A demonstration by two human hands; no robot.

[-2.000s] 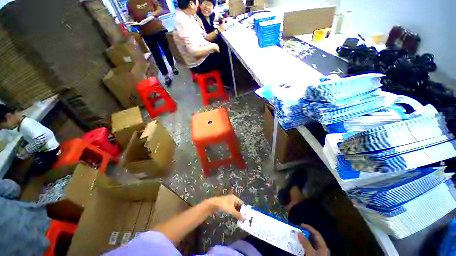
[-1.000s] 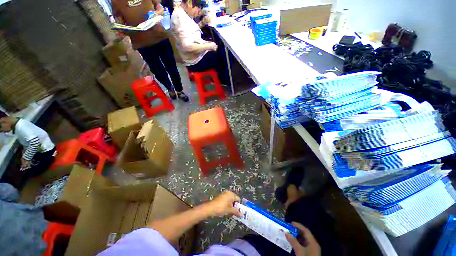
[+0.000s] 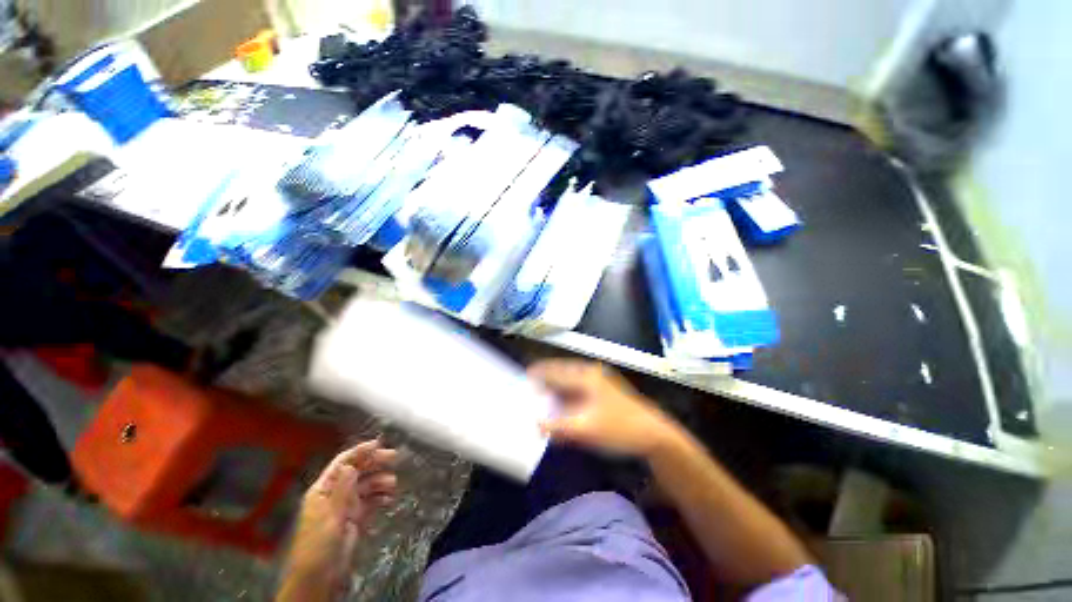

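Observation:
A white retail box [image 3: 429,379], blurred by motion, is held at its right end in my right hand [image 3: 594,408], in front of the table edge. My left hand [image 3: 356,476] is below the box, apart from it, with fingers part curled and nothing seen in it. Fanned stacks of blue-and-white flat cartons [image 3: 476,218] lie along the table's front edge. A smaller pile of blue-and-white boxes [image 3: 715,276] showing two dark connectors lies to their right.
A tangled heap of black cables [image 3: 553,100] lies at the back of the black-topped table [image 3: 870,341]. A red-orange stool [image 3: 159,441] stands at left. A blue stack [image 3: 112,88] and a yellow-orange tape roll [image 3: 256,49] are at the far left. A grey object is on the right wall.
The view has swung right to the table and cable heap. My left hand has let go of the box. My right hand holds it, and it now shows a plain white face.

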